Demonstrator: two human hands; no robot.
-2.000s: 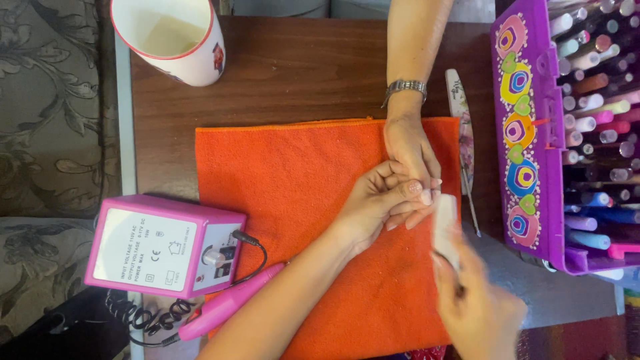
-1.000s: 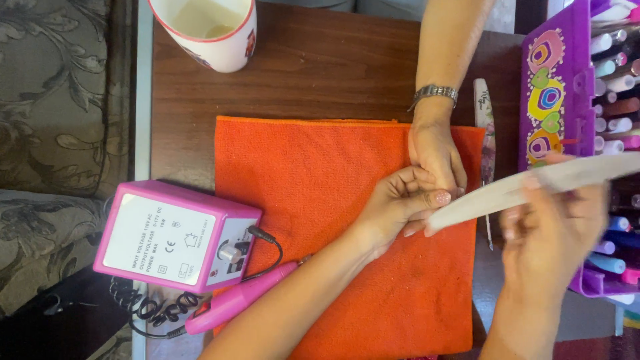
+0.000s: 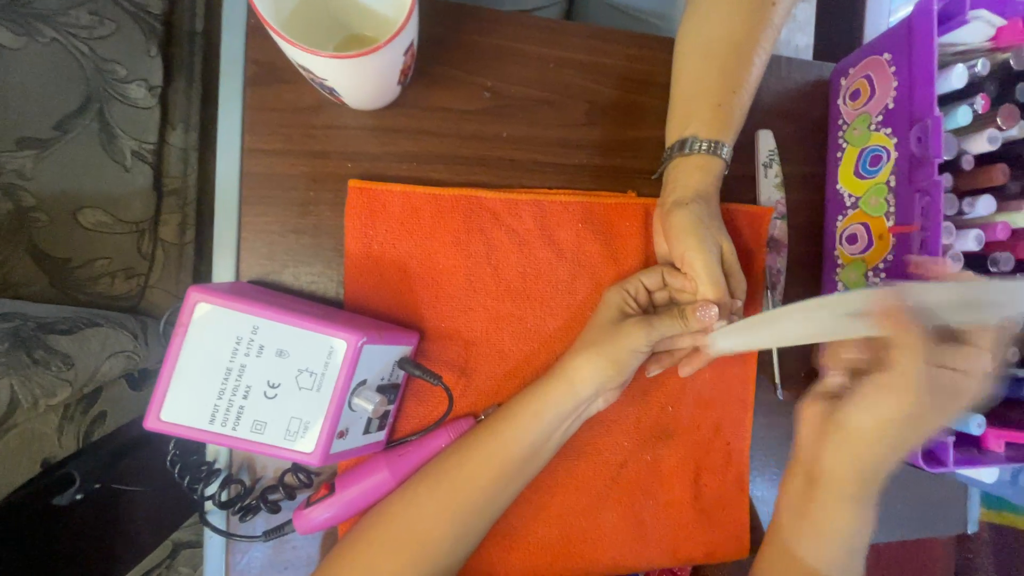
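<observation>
My left hand (image 3: 632, 332) reaches in from the bottom and grips the fingers of another person's hand (image 3: 700, 240), whose wrist bears a metal-band watch (image 3: 694, 150). Blurred by motion, my right hand (image 3: 880, 384) holds a long white nail file (image 3: 848, 316) at the right. The file's tip lies at the other person's fingertips, just beside my left fingers; exact contact cannot be told. Both joined hands are over an orange cloth (image 3: 480, 264) on the wooden table.
A pink nail drill control box (image 3: 256, 376) and its pink handpiece (image 3: 384, 476) lie lower left. A mug (image 3: 360, 48) stands at the top. A patterned nail file (image 3: 772, 192) and a thin metal tool (image 3: 774, 360) lie beside a purple case (image 3: 896, 144) of polish bottles (image 3: 984, 176).
The white file has swung from near upright to slanting out rightward since two seconds ago. My right hand has moved away from the joined hands. My left hand keeps its hold.
</observation>
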